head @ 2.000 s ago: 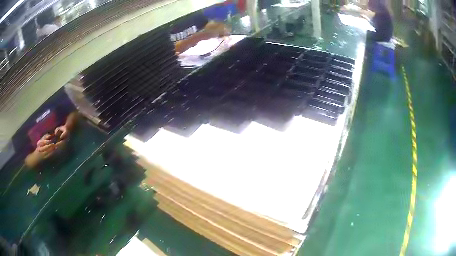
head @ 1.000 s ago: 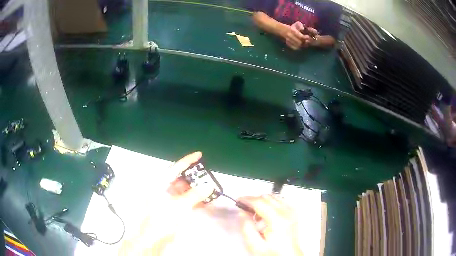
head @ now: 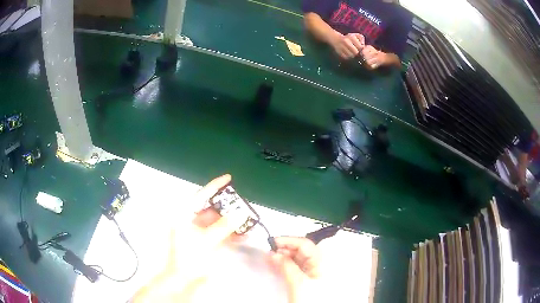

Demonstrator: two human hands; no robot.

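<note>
My left hand (head: 207, 231) holds a black adapter housing with a pale circuit board showing in it (head: 235, 208), tilted above the white work sheet (head: 151, 195). A thin black cord runs from the housing's lower right end to my right hand (head: 299, 255), whose fingertips grip the cord at its thicker black part (head: 272, 243). Both hands are partly washed out by glare. A loose circuit board with yellow parts and a black cord (head: 115, 198) lies at the sheet's left edge. A dark cord piece (head: 322, 232) lies at the sheet's far right edge.
Small white block (head: 50, 202) and loose boards (head: 29, 156) at left. Pale post (head: 68, 83) beyond them. Adapters with cords (head: 346, 142) lie on the green belt (head: 207, 130). Stacked boards (head: 468, 254) stand at right, darker stacks (head: 456, 100) farther off. A person's hands (head: 361, 50) are across the belt.
The view has swung from the stacked trays down to the work sheet. Over the last second, my right hand has moved slightly left and down the cord, and adapters on the belt have shifted left in view.
</note>
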